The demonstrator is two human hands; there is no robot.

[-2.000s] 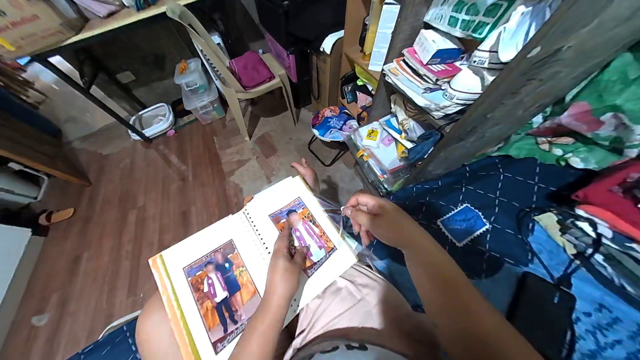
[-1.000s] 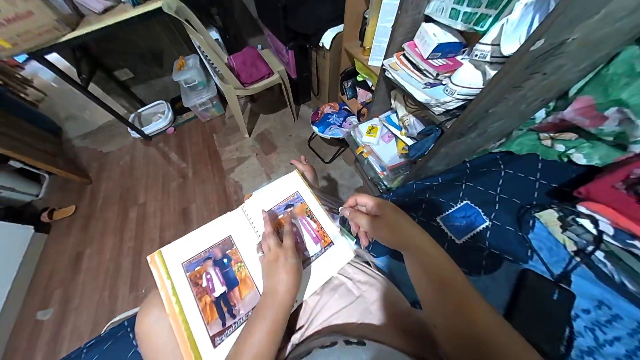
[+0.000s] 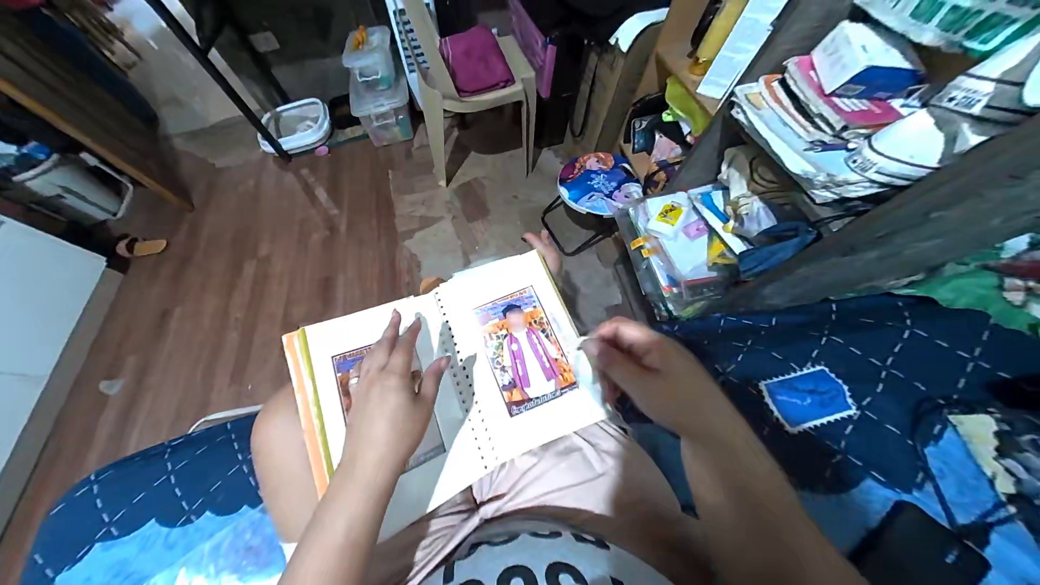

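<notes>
A spiral-bound photo album (image 3: 463, 463) lies open across my lap. Its right page carries a printed photo (image 3: 528, 351) of a person in a cap and a purple-edged stole. My left hand (image 3: 394, 386) rests with spread fingers over the left page, covering much of the photo there. At the right edge of the album, my right hand (image 3: 642, 366) pinches something thin and pale, perhaps a page corner or clear film; which one I cannot tell.
I sit on a dark blue patterned cover (image 3: 877, 349) with a blue patch. Ahead are a plastic chair (image 3: 479, 101) with a magenta cloth, a round stool (image 3: 600, 184), clear boxes (image 3: 378, 89) and a white basin (image 3: 296, 126). Shelves with papers (image 3: 800, 138) stand at right. A black phone-like object (image 3: 918, 548) lies lower right.
My left hand has moved from the right page to the left page, uncovering the right photo. My right hand stays at the album's right edge.
</notes>
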